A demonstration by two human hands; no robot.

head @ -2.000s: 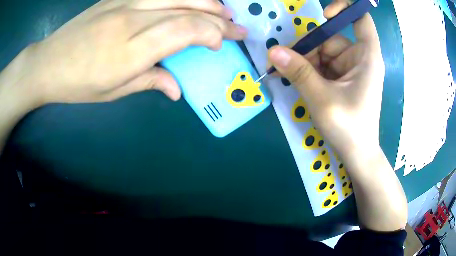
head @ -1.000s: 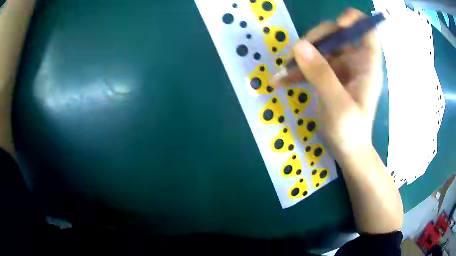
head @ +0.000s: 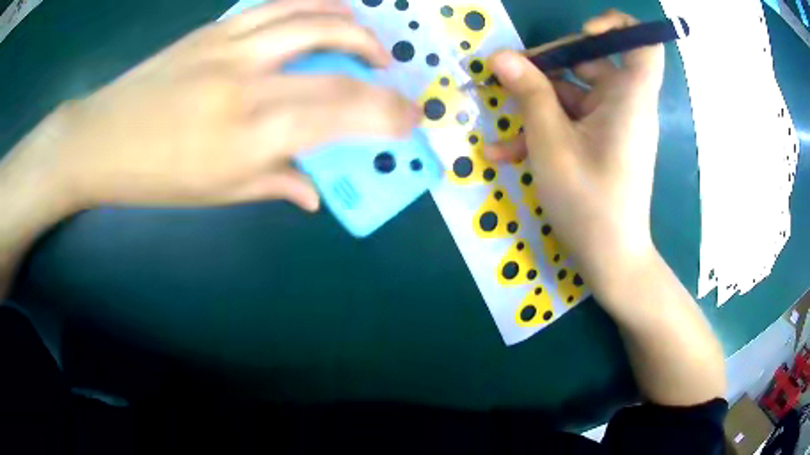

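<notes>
My left hand (head: 222, 115) lies over a light-blue shell (head: 360, 191) and holds it on the green table, covering its upper part. The shell's near end shows dark holes and short slots, with no yellow on it. My right hand (head: 582, 133) holds a dark pen-like tool (head: 613, 44) like a pen. The tool's tip is over the white sticker sheet (head: 497, 307), near a yellow sticker (head: 440, 105). The tip itself is blurred. The shell's right edge meets or overlaps the sheet.
The dark-green table (head: 355, 329) lies under both hands. A stack of white backing sheets (head: 742, 151) lies at the right. A cardboard box (head: 748, 427) and red stools (head: 786, 391) show beyond the table's edge at the lower right.
My left hand left the view's middle with the stickered shell, then came back over a shell without yellow. The sheet shifted left, then slightly up. My right hand keeps the tool.
</notes>
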